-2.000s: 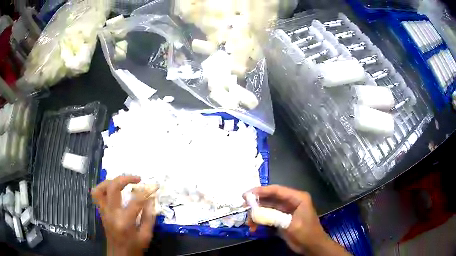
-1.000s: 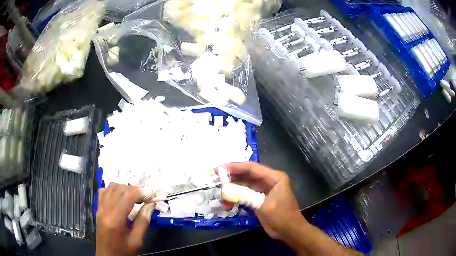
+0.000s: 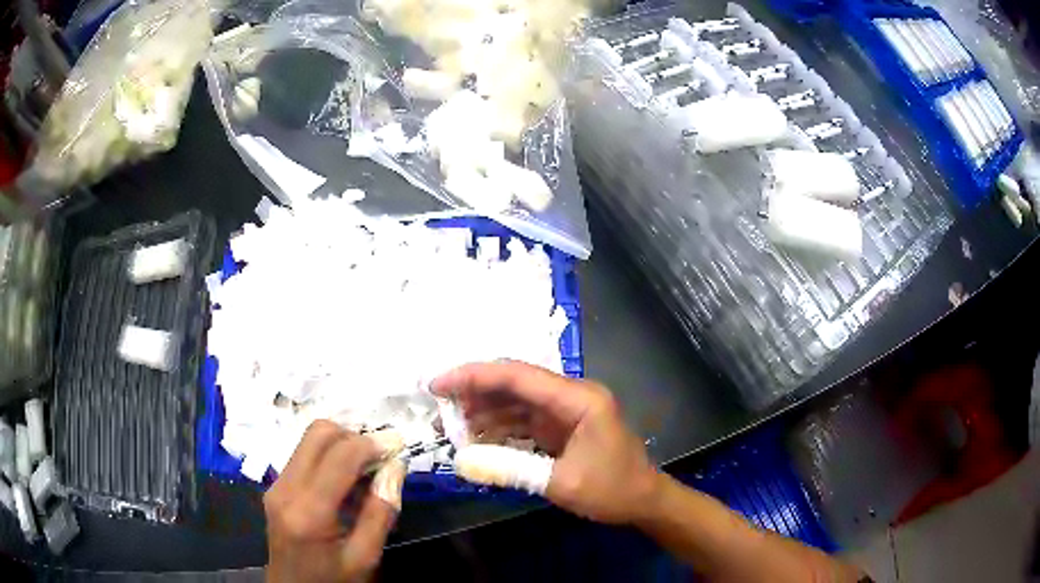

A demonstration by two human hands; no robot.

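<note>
My left hand (image 3: 331, 490), with pale covers on its fingertips, pinches near the left end of a thin metal rod (image 3: 424, 446). My right hand (image 3: 570, 438) holds a small white piece (image 3: 454, 421) at the rod's right end. A cream finger cot (image 3: 502, 466) covers one right finger. Whether the rod enters the piece cannot be told. Both hands are over the front edge of a blue plastic basket (image 3: 567, 305) heaped with small white pieces (image 3: 354, 296).
A clear blister tray (image 3: 97, 433) with two white units is at left, beside loose white units (image 3: 34, 456). Stacked clear trays (image 3: 696, 262) with metal-stemmed parts and several white units stand right. Polybags (image 3: 257, 137) lie behind the basket. A blue tray (image 3: 975, 148) is far right.
My right hand has moved left with the white piece, and my hands are closer together. Less of the rod shows between them. The whole view has shifted slightly.
</note>
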